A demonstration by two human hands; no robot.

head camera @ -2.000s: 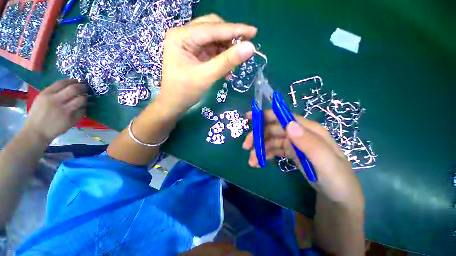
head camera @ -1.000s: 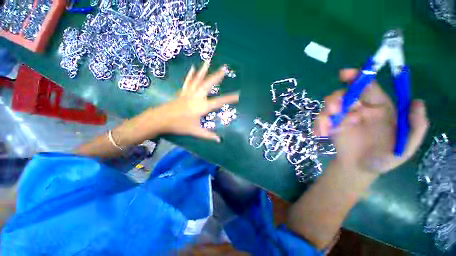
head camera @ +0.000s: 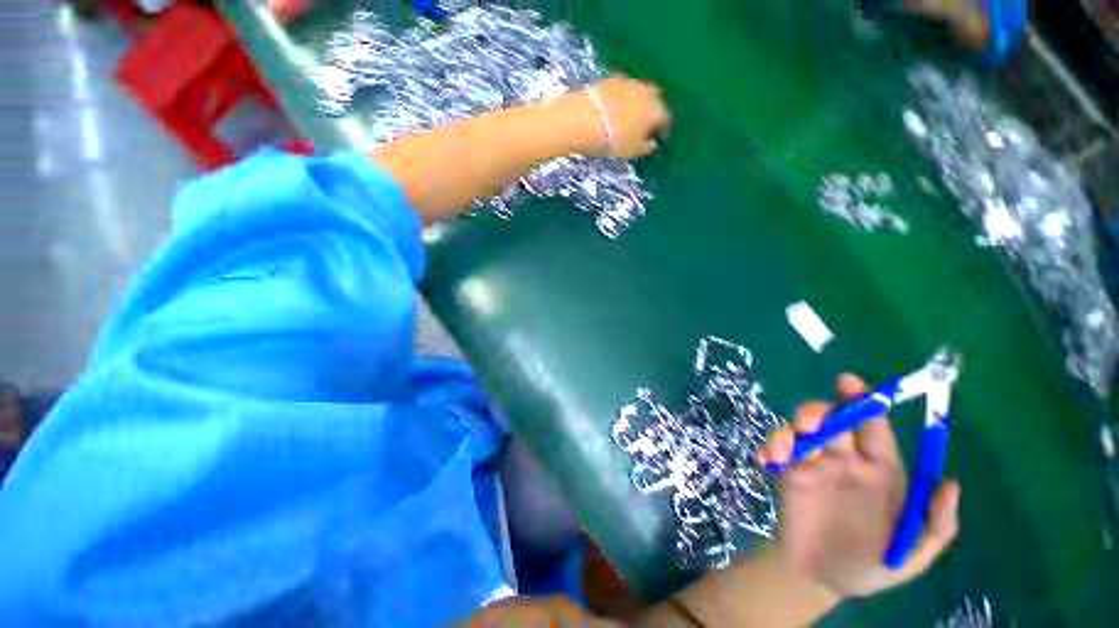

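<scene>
My left hand (head camera: 636, 119), with a bracelet at the wrist, is over the bench by the large silver heap (head camera: 454, 74). Its fingers are curled and blurred; whether they hold anything is hidden. Silver parts (head camera: 589, 190) lie just below that wrist. My right hand (head camera: 859, 503) holds the blue-handled nippers (head camera: 939, 386), with handles spread and jaws pointing up and away from any part. The tangled pile of empty runners (head camera: 706, 454) lies left of my right hand.
A white slip (head camera: 809, 326) lies on the green bench (head camera: 540, 319). A small silver cluster (head camera: 863, 202) and a long silver pile (head camera: 1019, 196) lie on the far side. Part of another person's hand (head camera: 957, 15) shows at the top right. A red crate (head camera: 203, 80) is below the bench.
The view has shifted and turned. My left hand has moved from the small cut parts towards the bench's far side, and its spread fingers have curled. My right hand still holds the nippers.
</scene>
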